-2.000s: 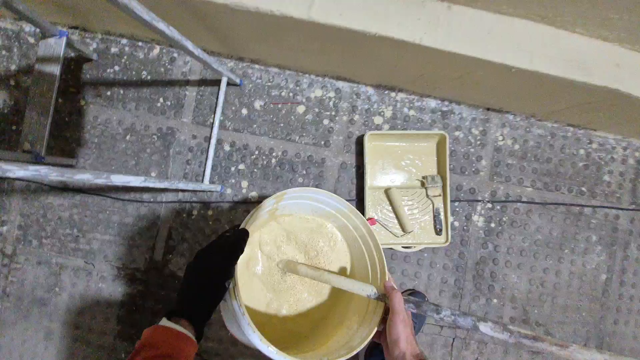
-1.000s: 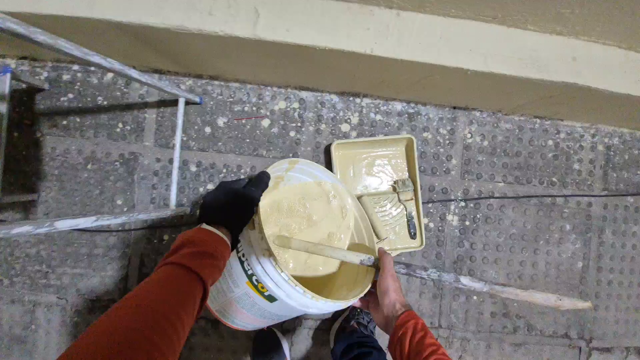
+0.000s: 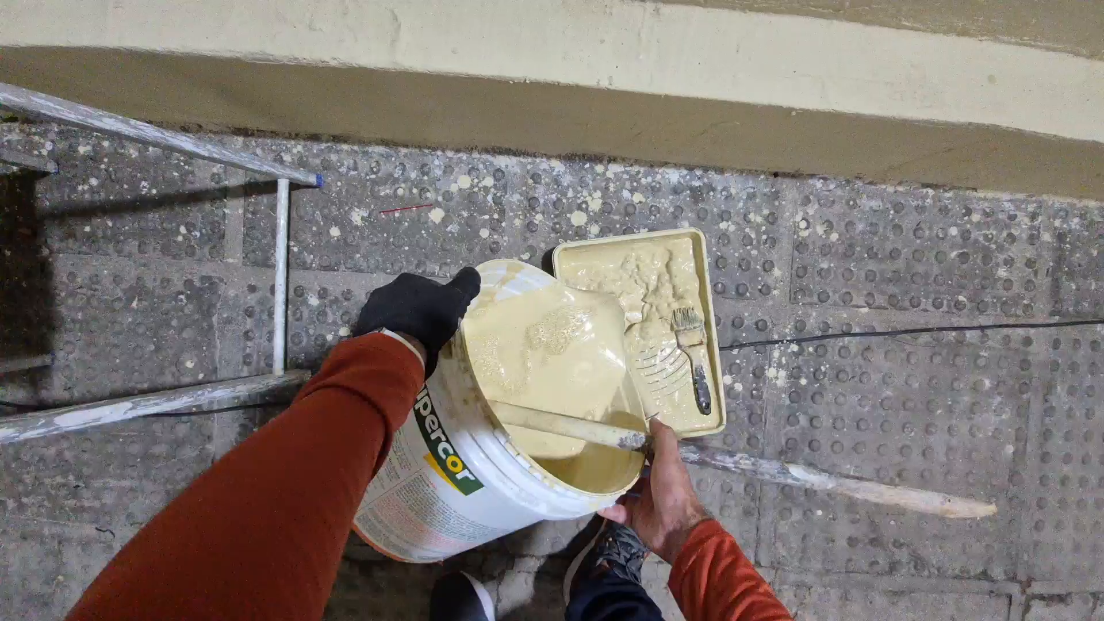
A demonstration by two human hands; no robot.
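A white plastic paint bucket (image 3: 457, 483) of cream paint is tilted toward the tray, and its rim overlaps the tray's left side. My left hand (image 3: 418, 306), in a black glove, grips the rim at the upper left. My bare right hand (image 3: 660, 492) holds the lower right rim, with the thumb by a wooden stirring stick (image 3: 828, 479). That stick lies across the bucket mouth, one end in the paint, the other sticking out to the right. In the cream paint tray (image 3: 714, 345), paint covers the deep end, and a paintbrush (image 3: 693, 358) lies on the ribbed slope.
A paint-spattered metal ladder (image 3: 281, 276) is at the left. A black cable (image 3: 906, 332) runs across the studded paving (image 3: 871, 405). The painted wall ledge (image 3: 552, 52) crosses the top. My shoes (image 3: 608, 552) are below the bucket.
The bucket has tipped further toward the tray, and thick paint now spreads over the tray's deep end. The paint roller seen in the tray two seconds ago is now hidden from view.
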